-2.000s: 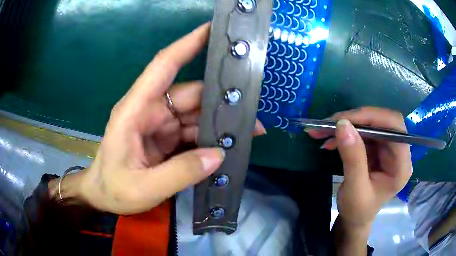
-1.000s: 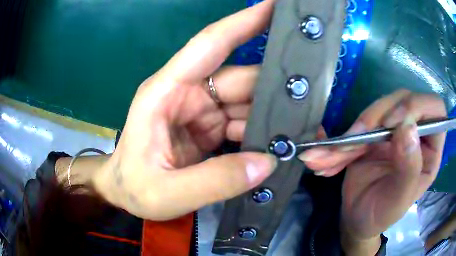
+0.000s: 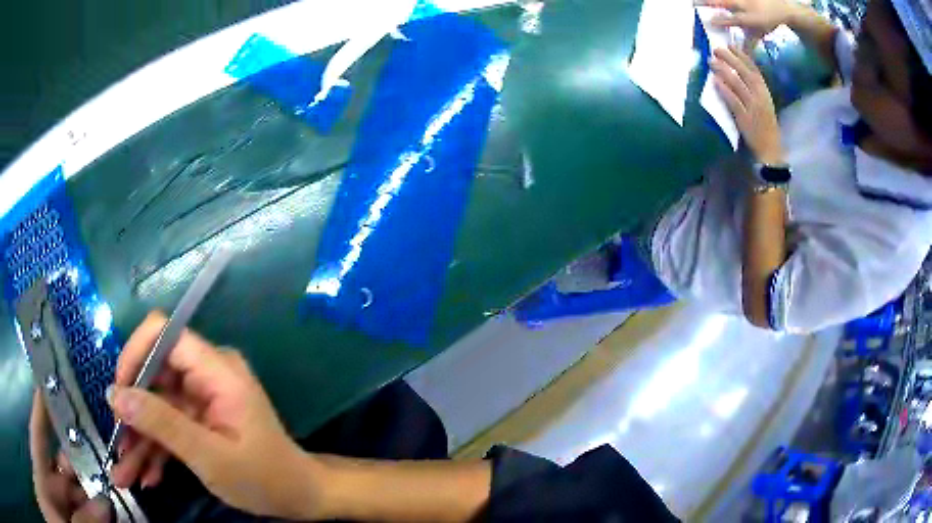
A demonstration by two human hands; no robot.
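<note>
The grey fixture bar [image 3: 63,393] stands at the lower left with a row of small round parts [image 3: 74,436] seated in it. My left hand [image 3: 53,472] holds it from behind, partly hidden and cut off by the lower edge. My right hand [image 3: 210,424] grips silver tweezers [image 3: 182,312]; their tip points down at a round part low on the bar. Whether a crescent piece is at the tip is too small to tell. The blue adhesive sheet with rows of white arcs [image 3: 70,296] lies behind the bar.
A plain blue film [image 3: 409,184] with two pale arcs lies on the green surface [image 3: 572,153]. A smaller blue scrap [image 3: 296,82] and a white curled strip [image 3: 353,56] lie near the white rail [image 3: 112,123]. At the right, another person [image 3: 807,225] handles white sheets [image 3: 664,61]. Blue bins stand below.
The view has swung to the right, so the bar and both hands now show at the lower left. The neighbouring person and plain blue film have come into view. The tweezers stay in my right hand.
</note>
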